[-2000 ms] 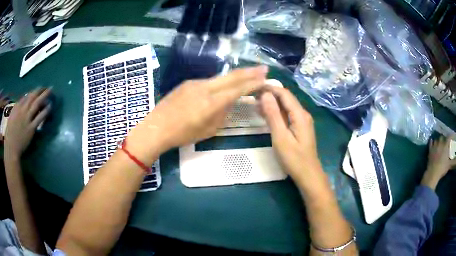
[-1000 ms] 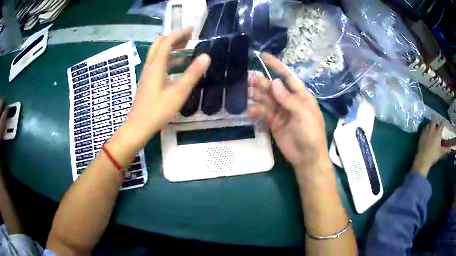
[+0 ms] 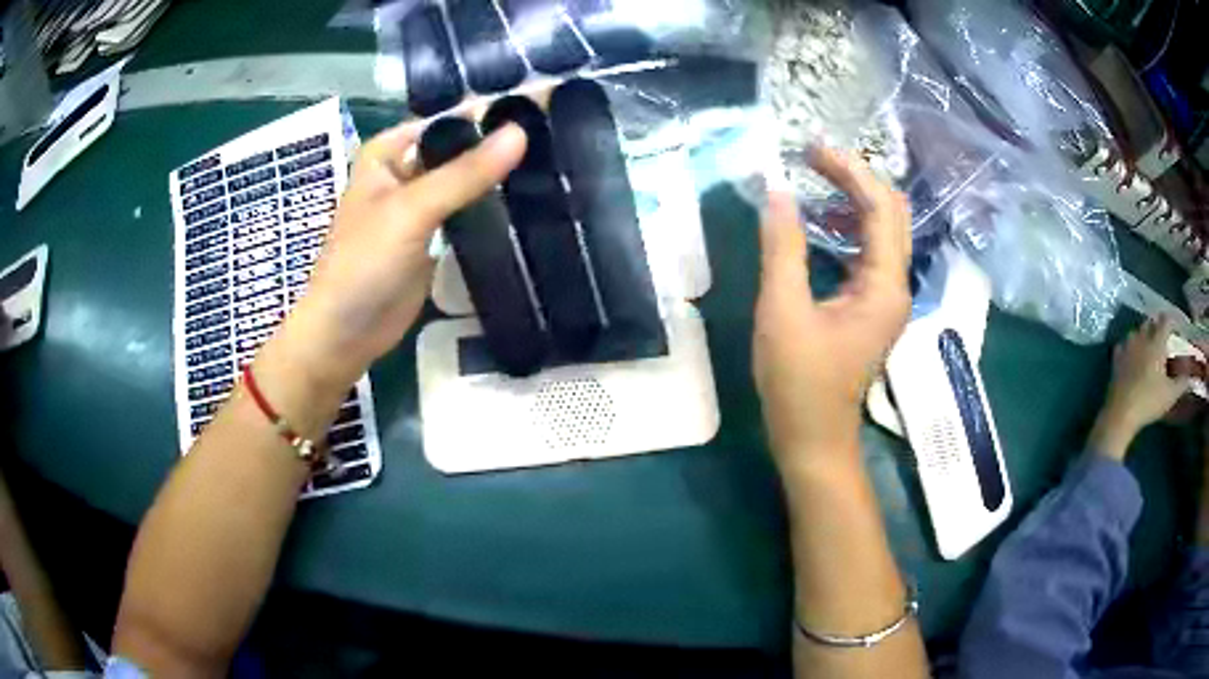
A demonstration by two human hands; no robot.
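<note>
My left hand (image 3: 385, 239) holds a group of several long black lens strips (image 3: 550, 226) side by side, thumb on top, tilted above the work. More black strips in clear film show beyond the hand. A white front housing (image 3: 570, 411) lies flat below, with a round patch of tiny holes and a long slot partly hidden by the strips. Another white housing (image 3: 676, 239) lies behind it, mostly covered. My right hand (image 3: 835, 305) is raised at the right of the strips, fingers apart, with nothing visible in it.
A label sheet (image 3: 252, 292) lies at left. Clear bags, one with small off-white parts (image 3: 829, 80), lie upper right. Housings with dark windows (image 3: 948, 444) lie at right. Neighbours' hands show at both edges; the right one (image 3: 1140, 378) holds a small white piece.
The black strips have come lower over the front housing and tilted, still in my left hand. My right hand has moved right, away from them, and its fingers are spread.
</note>
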